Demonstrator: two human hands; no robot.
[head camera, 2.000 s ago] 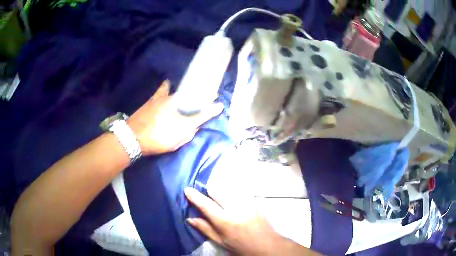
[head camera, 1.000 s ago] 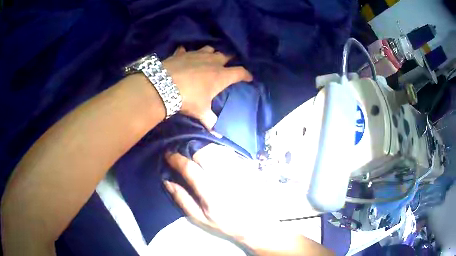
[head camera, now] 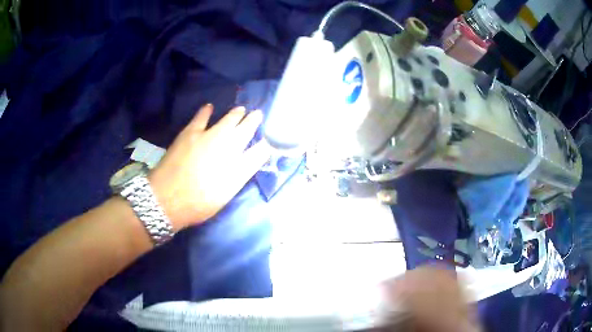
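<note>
Dark navy cloth [head camera: 230, 253] lies on the left of the machine table and looks bright blue under the lamp. My left hand [head camera: 211, 165], with a metal watch on the wrist, lies flat on it with fingers apart, left of the needle area. A small piece with a pointed corner [head camera: 278, 176] lies by its fingertips, beside the presser foot area [head camera: 324, 170], which is washed out by glare. My right hand [head camera: 431, 301] is blurred at the bottom edge, right of centre; its fingers cannot be made out.
The cream sewing machine head [head camera: 402, 97] stands right of centre, with the white lamp [head camera: 300, 91] at its left. Thread snips [head camera: 444, 251] lie on a dark cloth strip [head camera: 425, 211]. A blue tassel [head camera: 496, 198] hangs from the arm. A pink container [head camera: 464, 40] stands behind. A printed tape [head camera: 240, 316] runs along the front edge.
My right hand has left the cloth and moved right, towards the bottom edge. My left hand has shifted and flattened. The cloth lies flatter, and the camera view has shifted since one second ago.
</note>
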